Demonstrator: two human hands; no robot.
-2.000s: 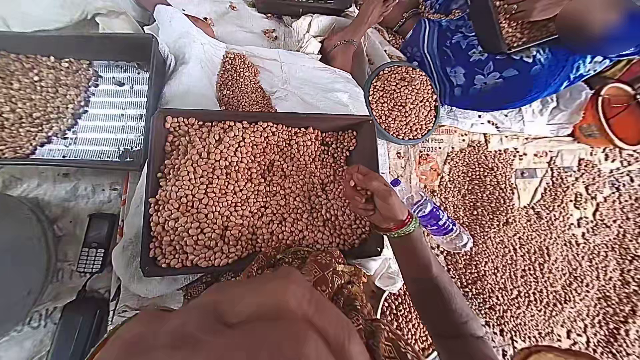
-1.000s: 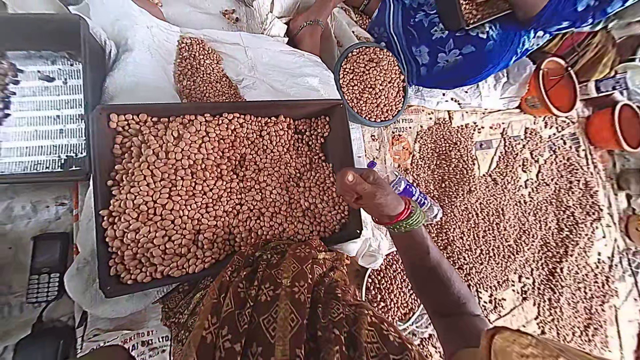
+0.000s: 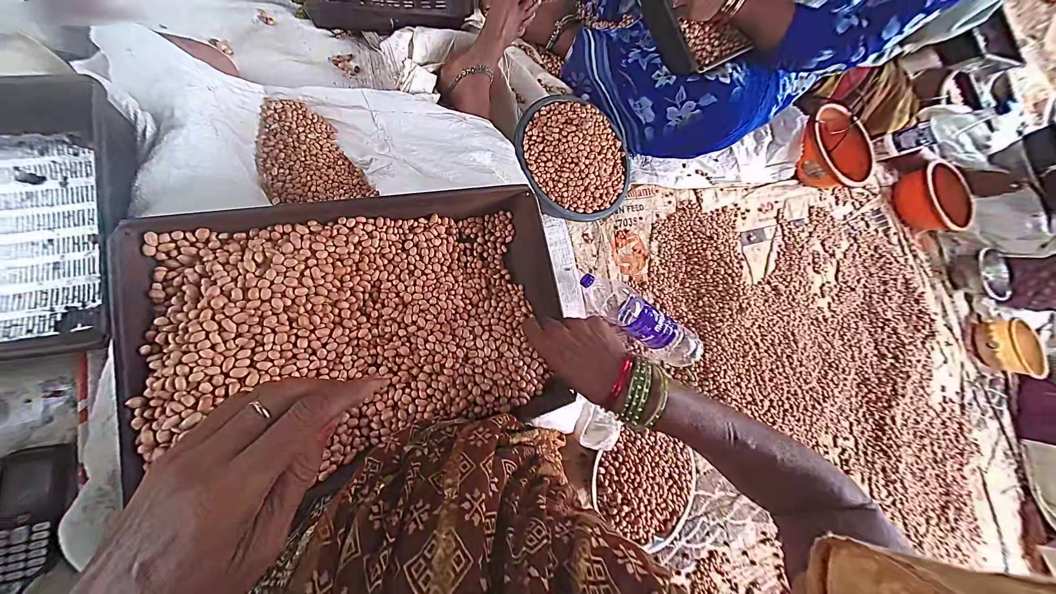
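Note:
A dark rectangular tray [image 3: 330, 208] lies in front of me, holding a layer of shelled peanuts [image 3: 330, 305]. My left hand [image 3: 239, 470], with a ring on one finger, reaches over the tray's near left part. Its fingertips are at the peanuts, thumb and forefinger close together; whether anything is between them is hidden. My right hand [image 3: 582, 355], with red and green bangles at the wrist, is at the tray's right edge, back upward and fingers curled over the rim. What its fingers hold, if anything, is hidden.
A round tub of peanuts [image 3: 575, 157] stands behind the tray's right corner, a bucket of peanuts [image 3: 645, 487] below my right wrist. A plastic bottle [image 3: 652, 326] lies beside my right hand. Peanuts cover the sheet at right, near orange buckets [image 3: 932, 196]. Another person [image 3: 676, 99] sits opposite.
My left hand now reaches over the tray's near left part; one second ago it was not over the tray. My right hand stays around the tray's right side. The view has shifted.

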